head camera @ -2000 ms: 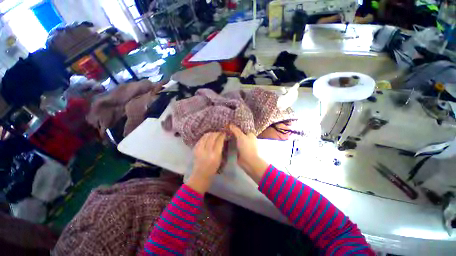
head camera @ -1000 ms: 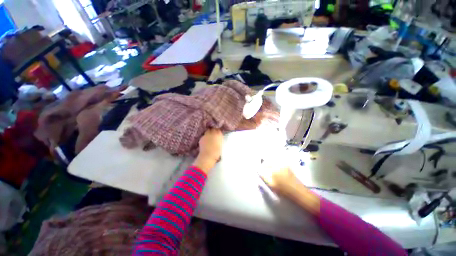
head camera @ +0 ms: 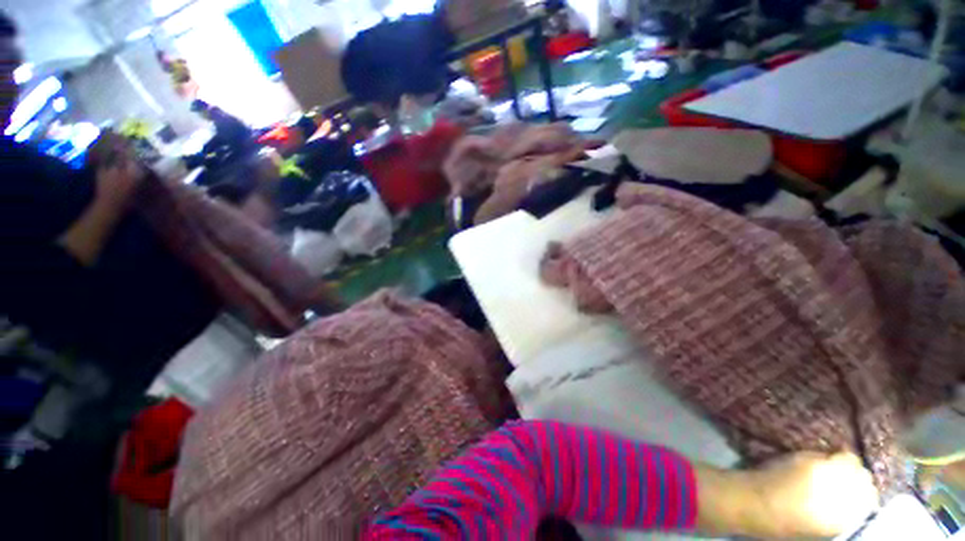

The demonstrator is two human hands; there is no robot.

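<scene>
The pink-brown tweed garment lies spread over the white table, its narrow end at the lower right. My left hand is at that end, beside the garment's edge. Strong light washes out its fingers, so its grip cannot be told. A small bright white piece shows at the bottom edge, just right of the hand. My right hand is out of the picture. The needle area cannot be made out.
More tweed is heaped beside the table at lower left. A person in dark clothes stands at the left, holding tweed. Red bins and a white board stand behind.
The view has swung left and the machine head has left the picture. The garment now lies more spread, its end by my left hand. My right hand has gone from view.
</scene>
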